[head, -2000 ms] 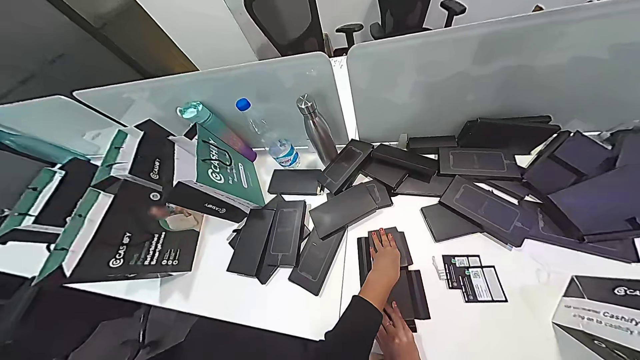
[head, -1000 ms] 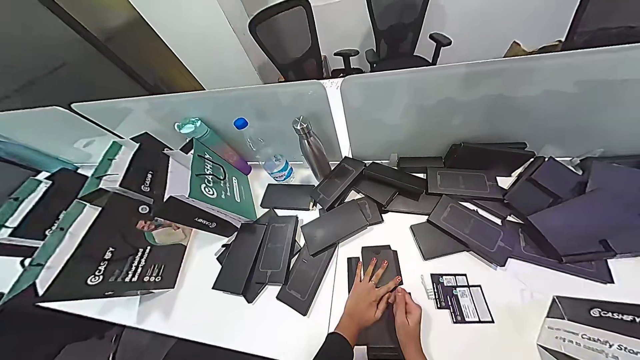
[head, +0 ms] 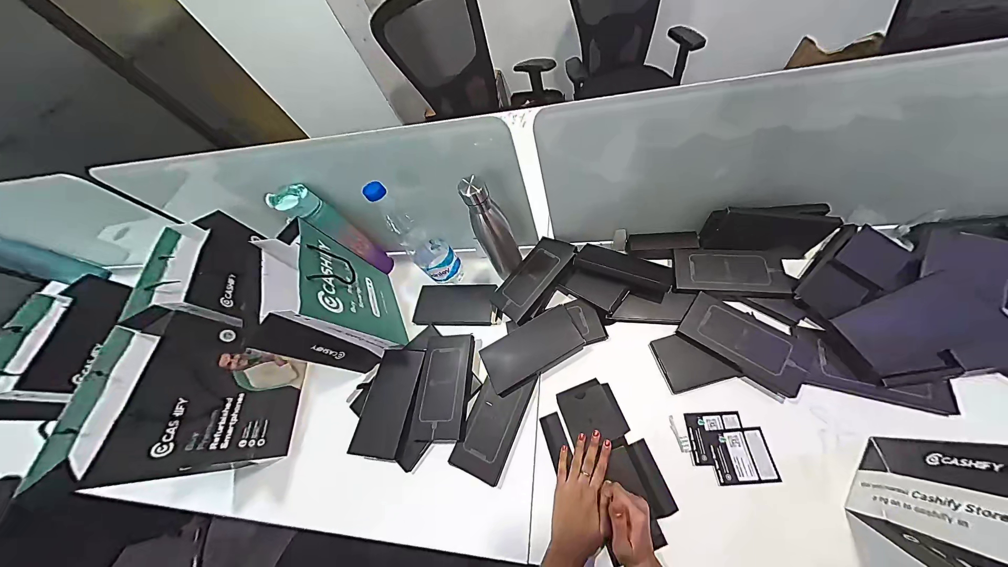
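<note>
My left hand (head: 581, 492) lies palm down, fingers spread, on an unfolded black cardboard box (head: 592, 409) near the table's front. Beside it, touching its edge, my right hand (head: 628, 521) has its fingers curled over the same cardboard; whether it pinches a part of it cannot be told. Dark flaps stick out on both sides of my hands. To the right lie two printed black-and-white cards (head: 746, 455). Several flat black phone boxes (head: 445, 387) lie to the left, and more black boxes (head: 734, 344) are piled beyond my hands.
Cardboard carry boxes (head: 197, 417) and a green-and-black one (head: 346, 287) stand at the left. A teal-purple bottle (head: 335, 228), a clear plastic bottle (head: 417, 244) and a steel bottle (head: 492, 228) stand by the frosted divider (head: 756, 150). A printed carton (head: 929, 492) is at the lower right.
My left hand has moved down along the black cardboard, so more of its far end shows. My right hand's fingers have curled in beside it.
</note>
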